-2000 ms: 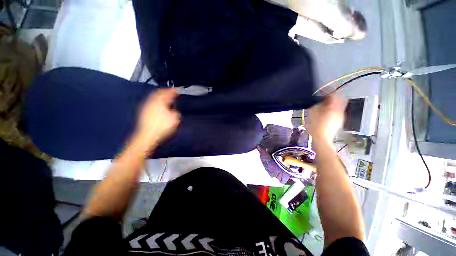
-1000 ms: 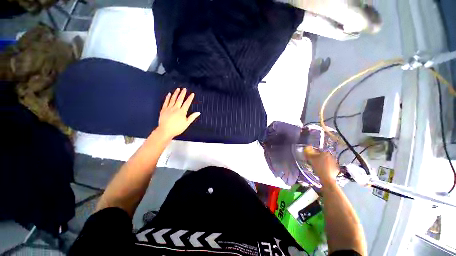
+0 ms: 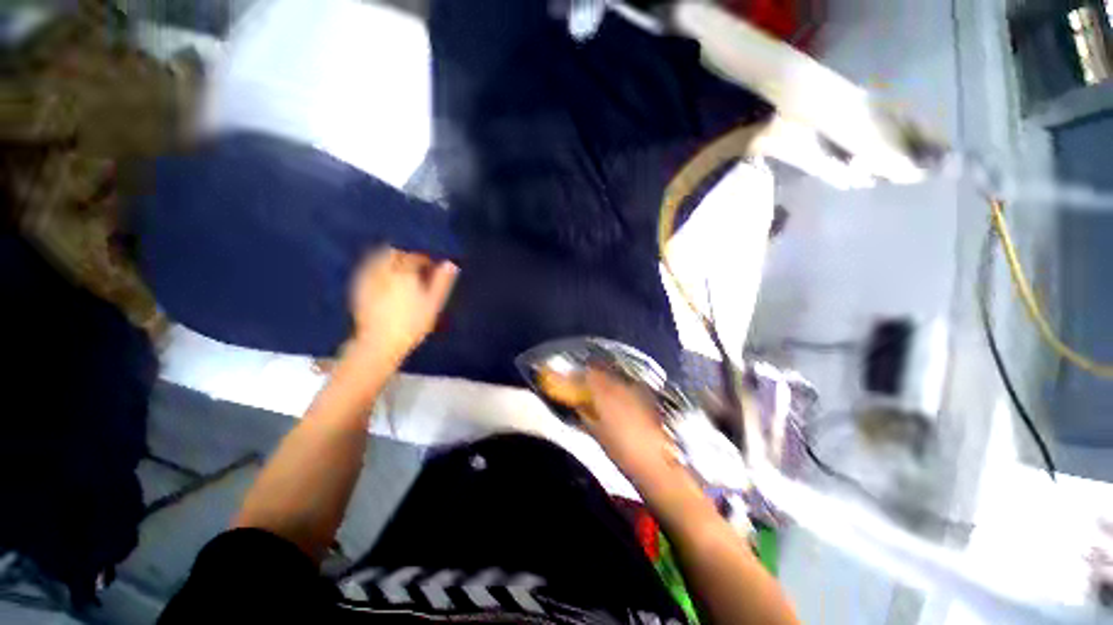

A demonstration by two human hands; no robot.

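Observation:
The dark pinstriped garment (image 3: 537, 208) lies over the right part of the navy pressing arm (image 3: 256, 238) and spreads away from me; its stripes are blurred. My right hand (image 3: 598, 397) grips the yellow-orange handle of the steam iron (image 3: 632, 363), which is at the garment's near edge with its tip to the left. My left hand (image 3: 400, 299) is on or just above the pressing arm at the garment's left edge, fingers curled and blurred. Whether it pinches cloth cannot be told.
The white-covered table (image 3: 232, 366) shows under the arm. The iron rest (image 3: 781, 409) is right of the iron. A yellowish tube (image 3: 668, 220) loops beyond it. A dark garment heap (image 3: 73, 427) and brown cloth (image 3: 73, 232) are at left. A long white padded form (image 3: 793, 98) is beyond.
My right hand has brought the iron left from the rest to the garment. My left hand has curled from a flat palm and shifted slightly left. The yellowish tube has swung left.

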